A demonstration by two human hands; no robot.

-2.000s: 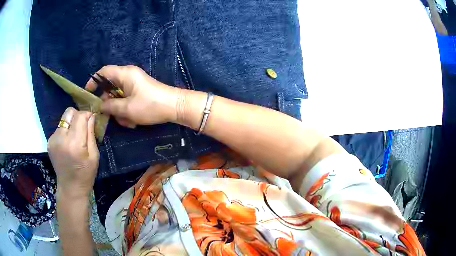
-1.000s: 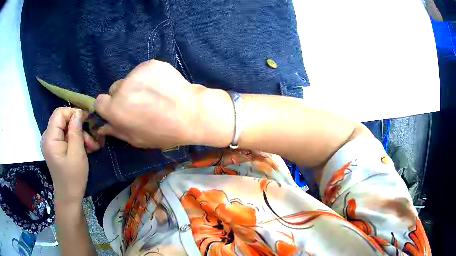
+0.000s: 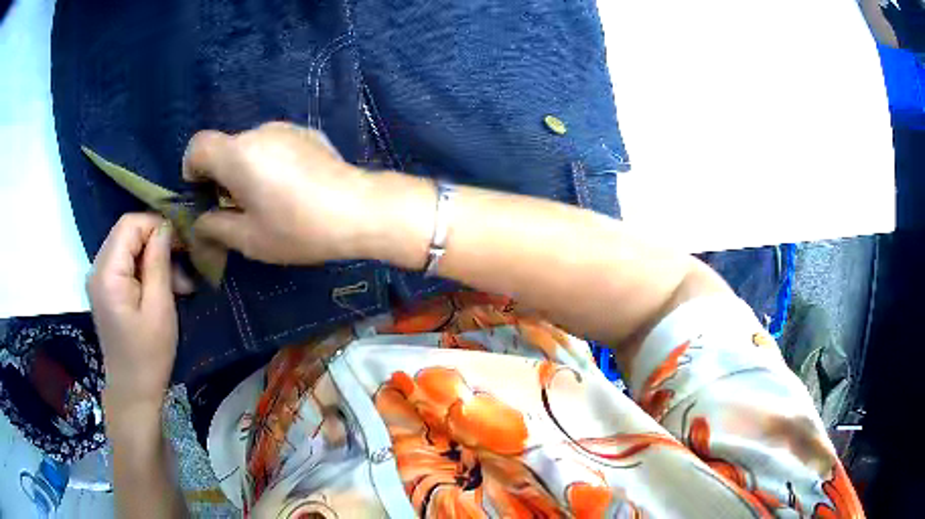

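Dark blue denim garment with pale topstitching lies over the table, its waistband with a buttonhole near my body. A yellow-brass button shows on the right part. An olive-yellow pointed flap stands out at the left. My left hand pinches the flap's lower edge between thumb and fingers. My right hand, slightly blurred, is closed around dark thread snips, mostly hidden, with the blades at the flap just above my left fingertips.
White tabletop extends to the right and at the left edge. A dark patterned round basket is at lower left. Blue plastic shows at upper right. Dark and olive cloth and speckled floor are at lower right.
My right hand has drawn back and up from my left fingertips since one second ago, uncovering the buttonhole and more of the flap. My left hand has barely moved and still pinches the flap.
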